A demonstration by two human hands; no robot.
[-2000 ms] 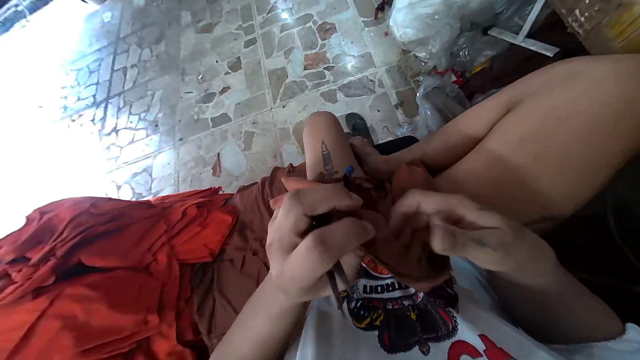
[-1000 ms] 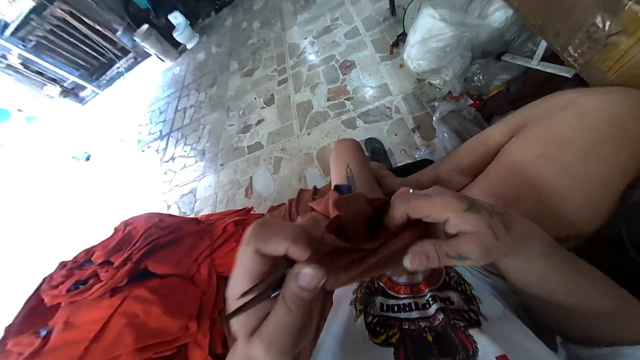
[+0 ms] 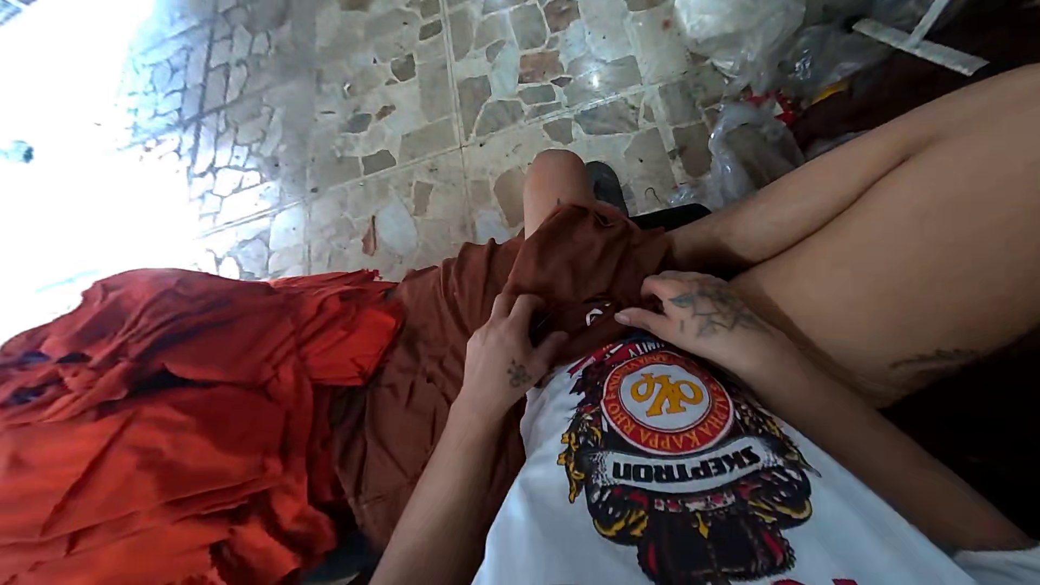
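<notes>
Brown fabric (image 3: 585, 252) lies bunched over my lap, with more of it hanging down toward the left. My left hand (image 3: 512, 349) rests on its near edge, thumb and fingers at the cloth; whether they pinch it is hard to tell. My right hand (image 3: 691, 313) touches the same cloth from the right, its thumb and index finger pointing inward at a fold. A small white mark shows on the fabric between the hands. Whatever tool my left hand may hold is hidden. A printed white shirt (image 3: 544, 487) lies just below both hands.
A large pile of red-orange cloth (image 3: 187, 439) lies at the left, beside the brown fabric. My bare legs (image 3: 894, 203) extend at the right and ahead. Clear plastic bags (image 3: 747, 154) and a white T-shaped piece (image 3: 922, 45) are at the upper right, above the stone-patterned floor (image 3: 431, 138).
Both hands held the brown fabric gathered up, a thin dark tool by the left one. Now the cloth lies spread lower on my lap, the hands are farther apart and that tool is out of sight.
</notes>
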